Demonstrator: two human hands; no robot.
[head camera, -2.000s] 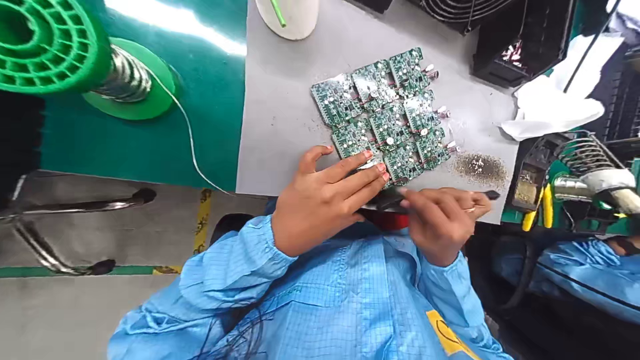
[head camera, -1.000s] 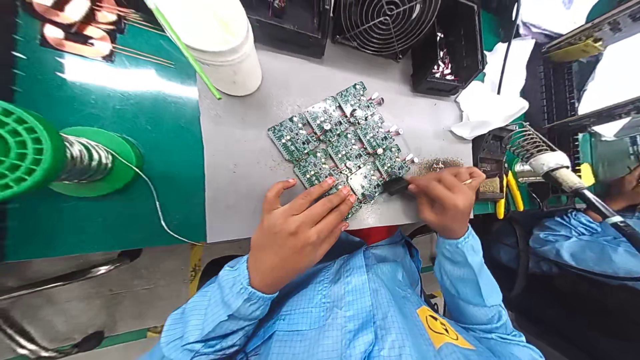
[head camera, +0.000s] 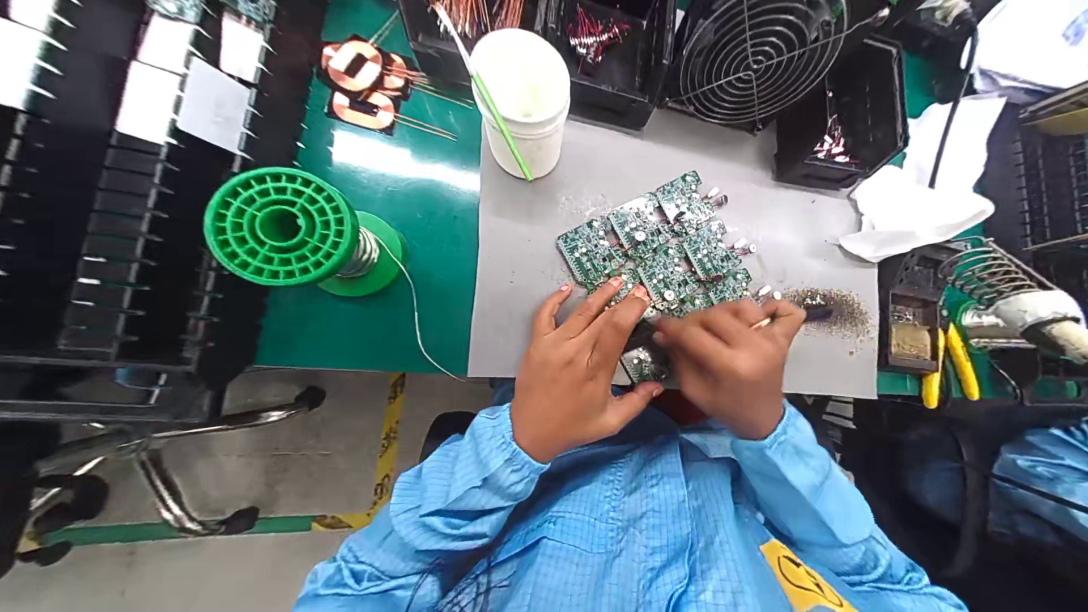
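Note:
A panel of several joined green circuit boards (head camera: 667, 246) lies tilted on the grey mat. My left hand (head camera: 582, 374) rests on its lower left part, fingers spread and pressing on the boards. My right hand (head camera: 731, 353) is closed around a thin-handled brush (head camera: 639, 333) with a dark head, which touches the boards beside my left fingers; much of the brush is hidden by the hand. Small components with leads stick out along the panel's right edge. A patch of brown grains (head camera: 837, 314) lies on the mat to the right of my right hand.
Left of the mat stands a green solder wire spool (head camera: 280, 225). Behind the boards are a white tub (head camera: 531, 127) with a green stick, a fan (head camera: 752, 64) and black bins (head camera: 837, 127). At right are a white cloth (head camera: 922, 200), yellow-handled pliers (head camera: 960, 361) and a soldering iron stand (head camera: 1003, 289).
My right hand has moved left, nearer my left hand, and the brush head with it. My left hand stays spread on the boards. The view has shifted, showing more of the left side.

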